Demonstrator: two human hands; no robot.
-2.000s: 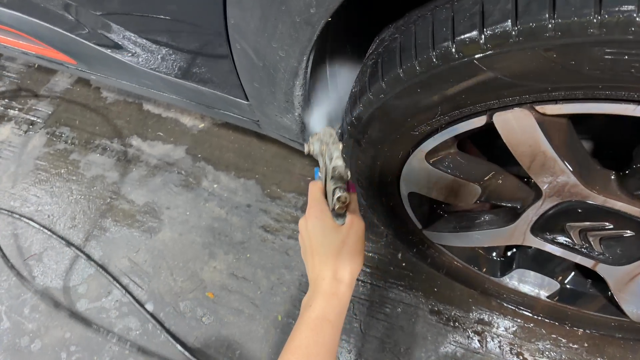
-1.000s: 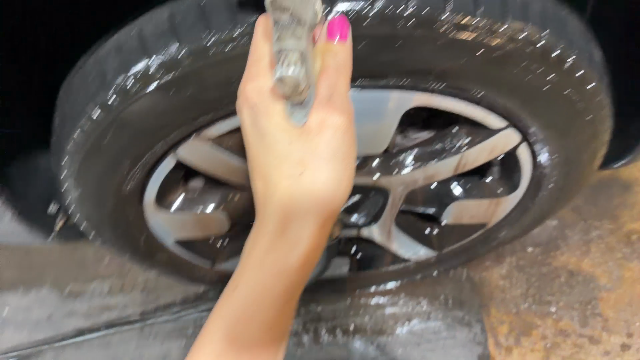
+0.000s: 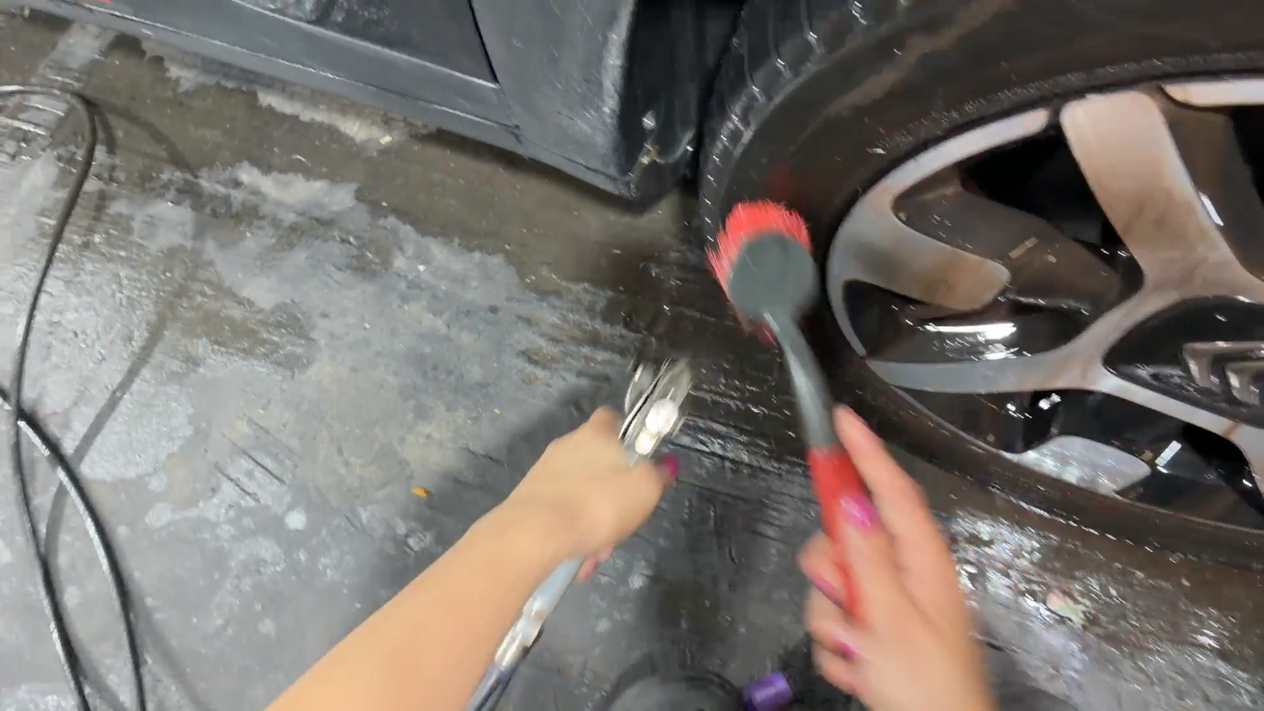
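My left hand (image 3: 592,484) is closed around a metallic spray gun (image 3: 655,410) with a hose running down from it, above the wet floor. In my right hand (image 3: 889,583) is the red grip of a scrub brush (image 3: 775,281) with a dark grey head and red bristles. The brush head is in front of the lower left of the tyre (image 3: 790,128); whether the bristles touch it I cannot tell. To its right is the silver alloy wheel (image 3: 1145,237), with brownish film and wet patches on the spokes.
Car bodywork, a dark grey sill (image 3: 395,89), runs across the top left. A black hose (image 3: 35,296) loops over the wet concrete floor (image 3: 326,326) at left. At the bottom edge lies a purple object (image 3: 768,691), partly cut off.
The red brush and my right hand have come into view. The hand with the spray gun, over the tyre one second ago, is now lower and left of it. The view has shifted.
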